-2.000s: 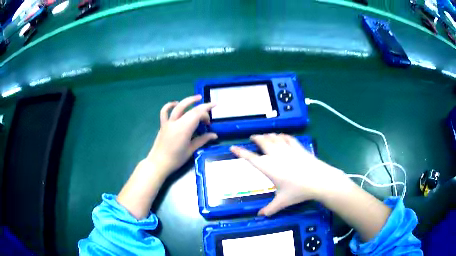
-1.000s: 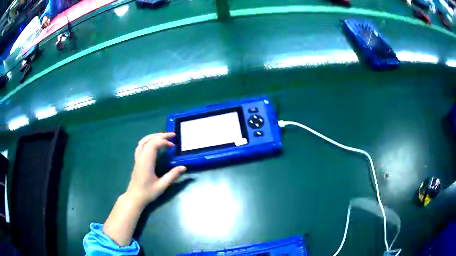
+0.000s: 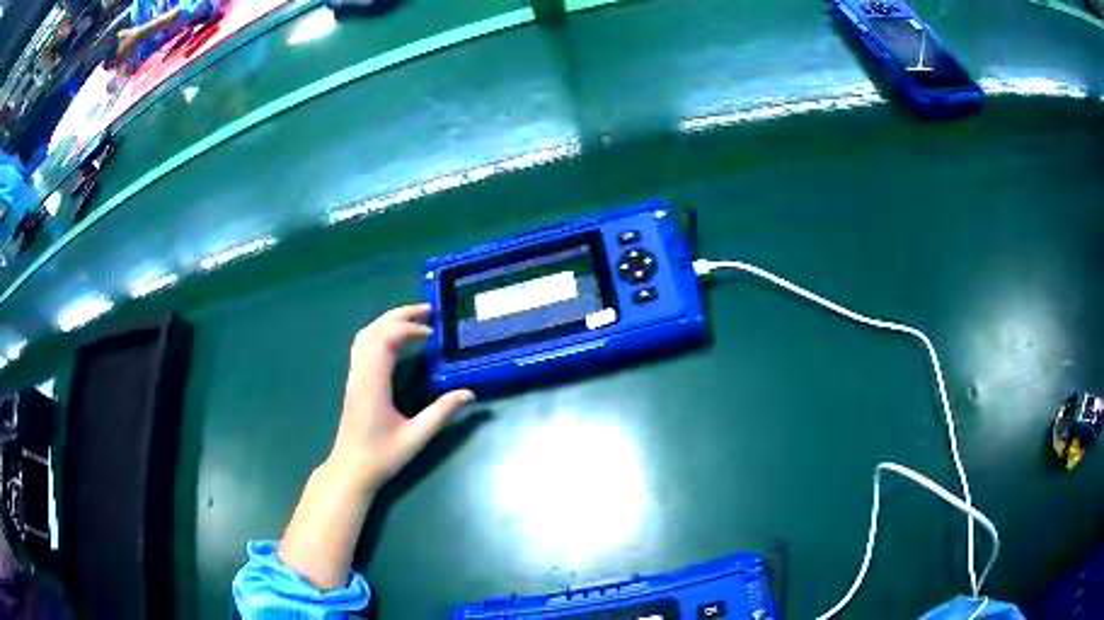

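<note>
A blue handheld tester (image 3: 569, 351) lies on the green bench, keypad at its right. Its screen is dark and grey with a white box in the middle; a small white tab sits at the lower right corner. My left hand (image 3: 394, 394) grips its left end, fingers at the left edge and thumb at the lower left corner. A white cable (image 3: 835, 309) is plugged into its right edge. A second blue tester (image 3: 726, 587) is cut off by the bottom edge. My right hand is out of the picture; a bit of blue sleeve (image 3: 972, 609) shows at the bottom right.
A black tray (image 3: 160, 448) lies at the left. Another blue unit (image 3: 914, 61) lies beyond, at the upper right. A small black-and-yellow item (image 3: 1076, 430) is at the right edge. A person's arm (image 3: 151, 30) shows at the far upper left. A second white cable loops at the lower right.
My right hand has left the picture. The top tester stands apart from the lower one, still in my left hand. Its screen has gone from white to dark with a white box.
</note>
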